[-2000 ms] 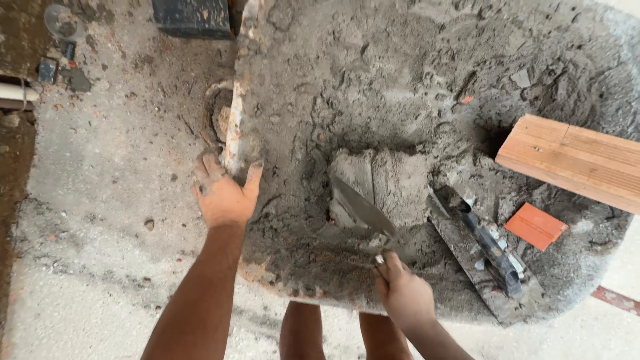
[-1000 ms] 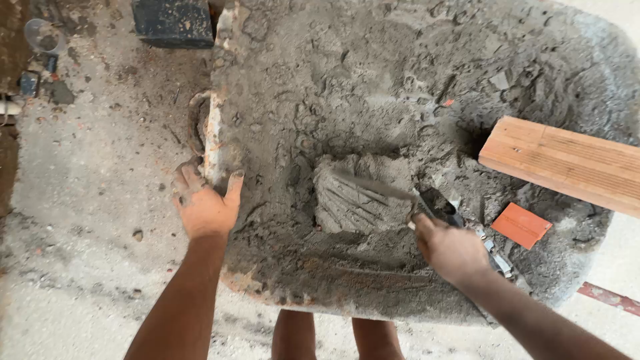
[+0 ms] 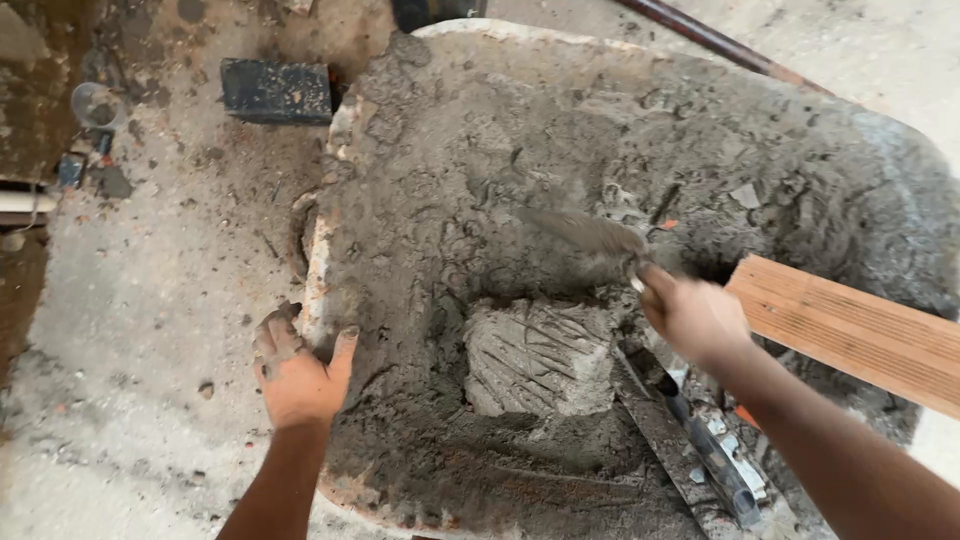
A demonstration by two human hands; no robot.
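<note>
My left hand, its fingertips grey with mortar, grips the rim of a large mortar tray on its left side. My right hand is closed around the handle of a pointed masonry trowel, whose blurred blade points left over the mortar. Below the blade lies a scored, roughly square patch of mortar. Right of that patch, a flat finishing trowel with a dark tubular handle rests at a slant in the tray, partly behind my right forearm.
A ribbed orange clay block juts over the tray's right side. Grey-white chips lie beside the finishing trowel. A black box-like object and a clear round cup are on the floor at left. A dark pipe passes behind the tray.
The pointed trowel has moved with my right hand from the mortar patch to above it, farther up the tray. Scored lines now cross the patch. My left hand stays at the rim.
</note>
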